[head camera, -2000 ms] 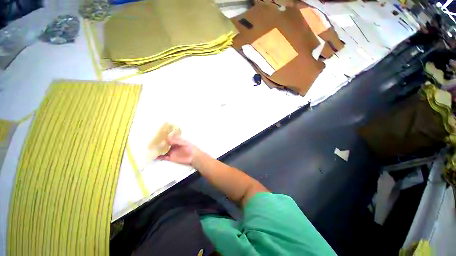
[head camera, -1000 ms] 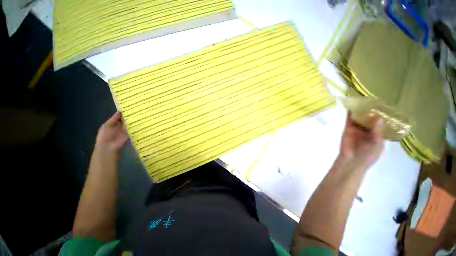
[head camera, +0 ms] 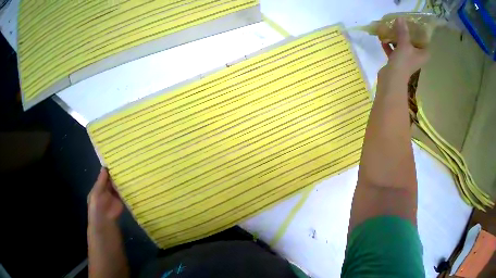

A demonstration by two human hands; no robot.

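Note:
A carrier board covered with narrow yellow strips [head camera: 234,136] lies across the white table in front of me, its near left corner past the table edge. My left hand [head camera: 106,201] holds the board's left edge; its fingers are partly hidden under the board. My right hand [head camera: 403,51] is at the far right corner, shut on the translucent amber glue bottle [head camera: 410,28]. The bottle's narrow tip points left, at the board's far right corner. Whether the tip touches the strips I cannot tell.
Another striped board [head camera: 125,38] lies at the back left. Olive-tan panels [head camera: 448,81] with yellow undersides are stacked at the right. A blue tray [head camera: 478,24] is at the far right corner. An orange tag [head camera: 477,255] is at the lower right. Dark floor [head camera: 43,163] shows at left.
My right hand has moved away from me with the bottle, from beside the panels to the board's far right corner. The board appears larger and lower in view, still held by my left hand.

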